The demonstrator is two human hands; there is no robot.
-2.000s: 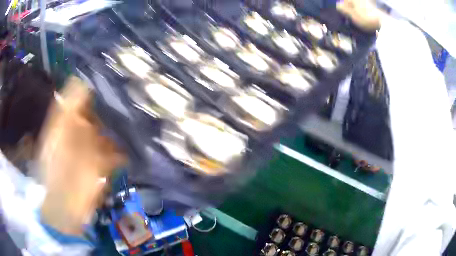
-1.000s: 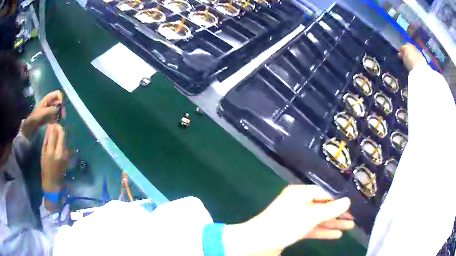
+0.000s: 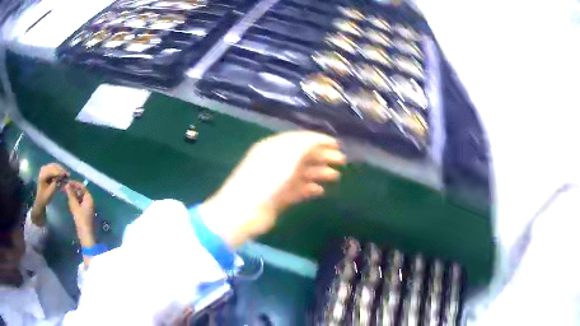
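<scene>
My left hand [image 3: 286, 178], with a blue band at the wrist, is over the green bench, in front of the near edge of a black tray [image 3: 267, 105]. Its fingers are curled and blurred; whether it holds something cannot be told. The tray holds rows of round silver cases [image 3: 324, 87] on its right side, while pockets on its left side show no cases. My right hand is not visible; only a white sleeve [image 3: 534, 191] shows at the right.
Another black tray of cases [image 3: 133, 38] lies at the upper left. A white paper [image 3: 114, 106] and small parts [image 3: 191, 134] lie on the green bench [image 3: 152, 153]. A smaller tray of cases [image 3: 394, 293] is at the bottom. Another person's hands [image 3: 63, 184] are at the left.
The view has shifted, and the trays appear farther up and left. My left hand has moved up and left in view, its fingers more curled. My right hand has gone out of sight.
</scene>
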